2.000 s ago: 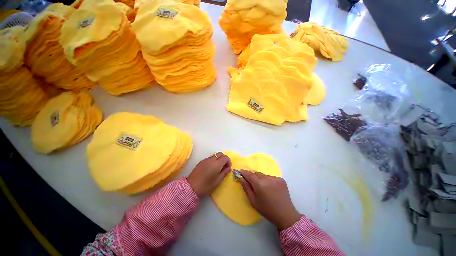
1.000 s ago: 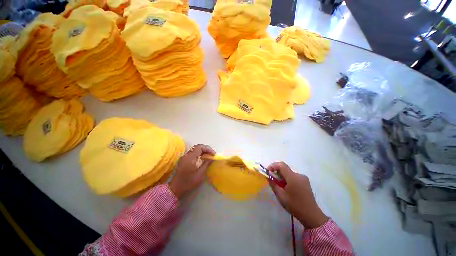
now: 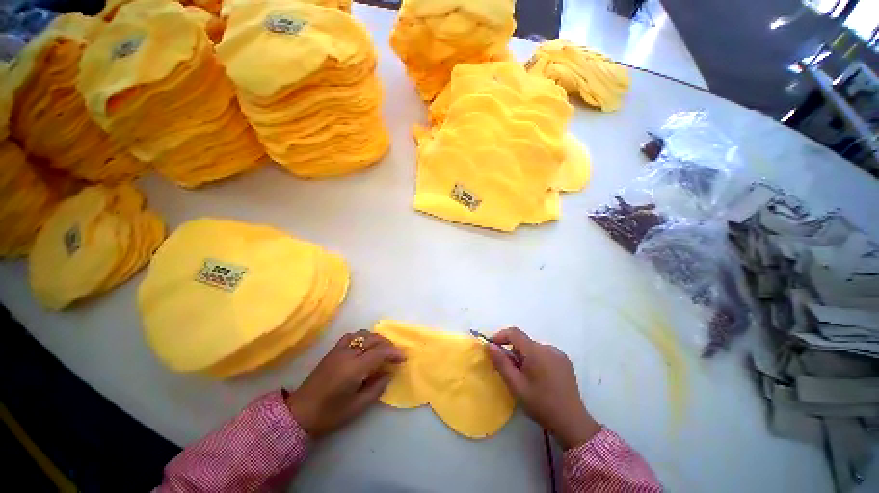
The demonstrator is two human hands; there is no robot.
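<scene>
A yellow fabric panel with a wavy edge lies in front of me on the table. No label shows on its visible face. My left hand, with a ring, holds its left edge. My right hand is at its upper right edge and holds thread snips, whose thin tip points up and left. A dark red cord runs down from the right hand. Whether the right fingers also pinch the fabric is hard to tell.
A low pile of yellow panels with a label on top lies left. Tall yellow stacks stand at far left and back. An overlapping pile lies beyond. Clear plastic bags and grey strips lie right on the white table.
The panel was flat with its label showing, then lifted and folded over. Now it lies spread, label out of sight. The snips have moved from the label to the panel's upper right edge.
</scene>
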